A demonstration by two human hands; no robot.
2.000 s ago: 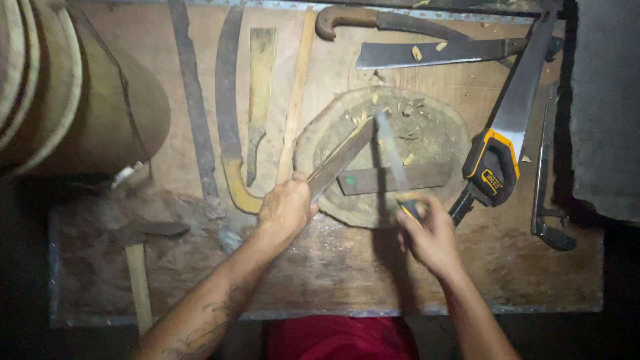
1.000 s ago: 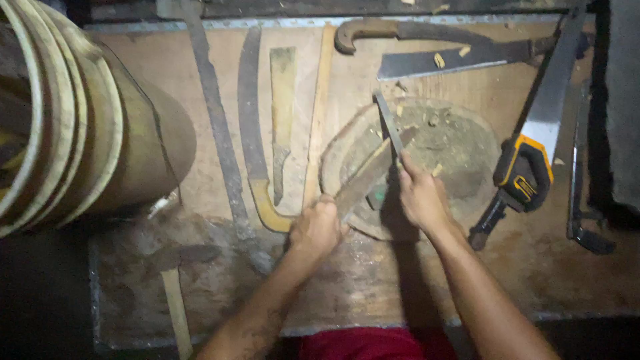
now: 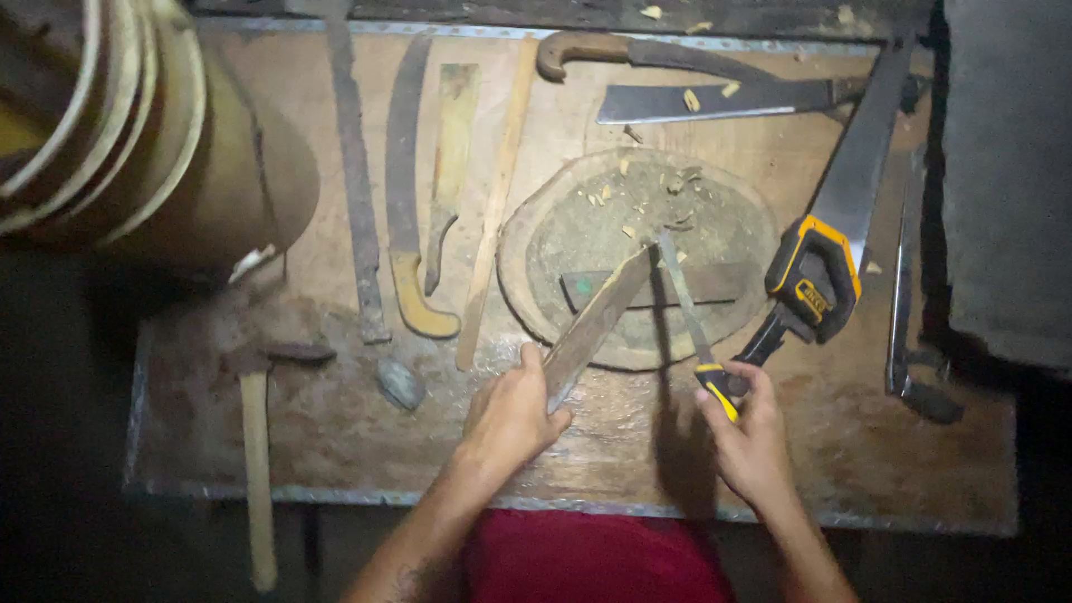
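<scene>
My left hand (image 3: 515,414) grips the near end of a narrow wooden board (image 3: 599,322), which slants up to the right over a round wood slab (image 3: 569,209). In my right hand (image 3: 754,431) is a file (image 3: 687,293) with a black and yellow handle, its blade pointing away from me. The file's far end lies close beside the board's tip; whether they touch I cannot tell. A dark flat piece with a green spot (image 3: 703,285) lies on the slab, partly behind the board. Pale wood chips are scattered over the slab's far half.
Left of the slab lie a wooden strip (image 3: 500,201), a curved blade with a yellowish handle (image 3: 404,184), a long dark bar (image 3: 356,184) and a hammer (image 3: 257,469). A machete (image 3: 720,100) lies beyond; a handsaw (image 3: 858,167) is at right. A bucket (image 3: 268,159) stands upper left.
The file's handle has moved nearer to me and to the right of the board since one second ago, when my right hand was over the slab. My left hand keeps its hold on the board.
</scene>
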